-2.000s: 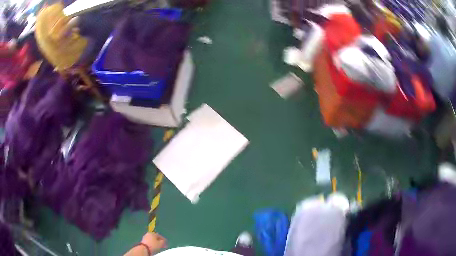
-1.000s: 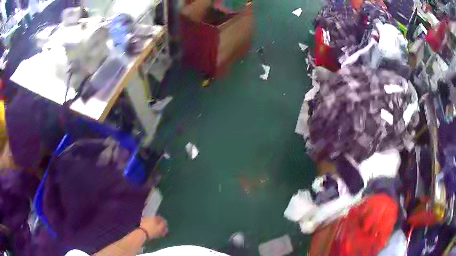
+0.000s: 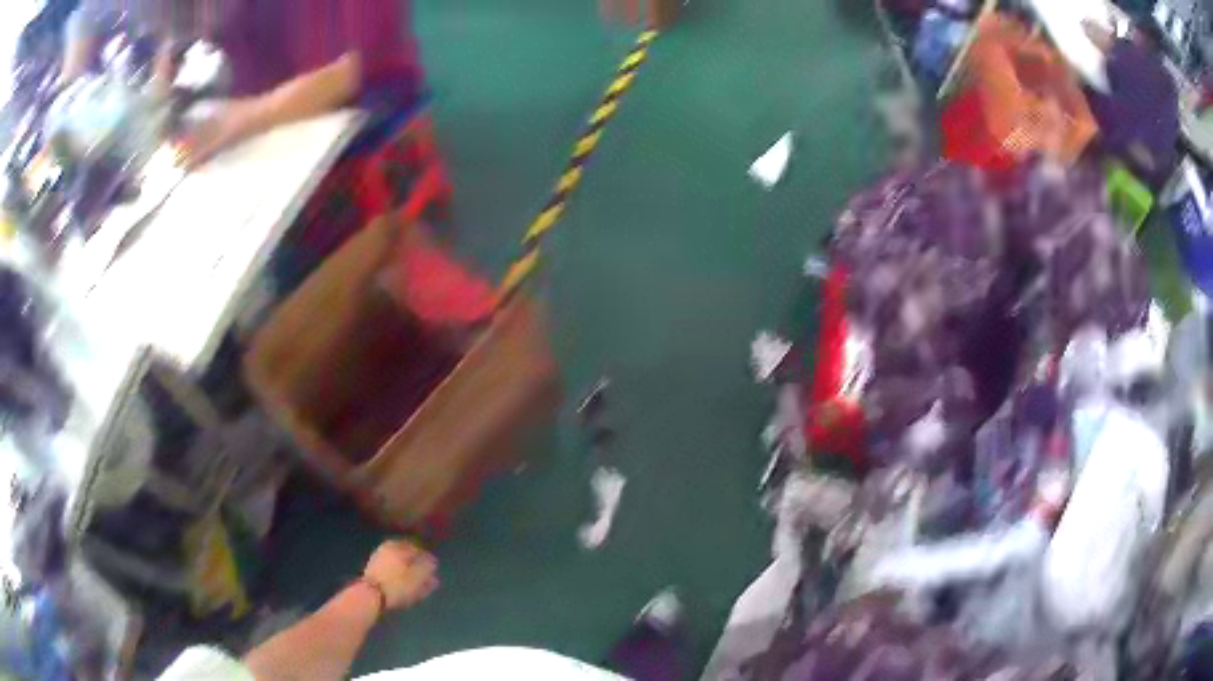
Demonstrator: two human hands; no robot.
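My left hand (image 3: 401, 573) is low and left of centre, its fingers curled, with a thin band at the wrist. I see nothing held in it. It hangs over the green floor, in front of an open brown cardboard carton (image 3: 459, 432). My right hand is not in view. The frame is blurred. White cloth of my own clothing shows at the bottom edge.
A white table (image 3: 200, 253) is at left, with a person in purple (image 3: 326, 47) beside it. A red crate (image 3: 399, 180) is behind the carton. Heaped purple scraps (image 3: 984, 266) with a red bin (image 3: 835, 359) line the right. Yellow-black tape (image 3: 572, 173) and white scraps mark the floor.
The view has moved forward along the aisle. The blue bin has left the picture, and the carton, person and floor tape are now nearer. My left hand stays low with fingers curled.
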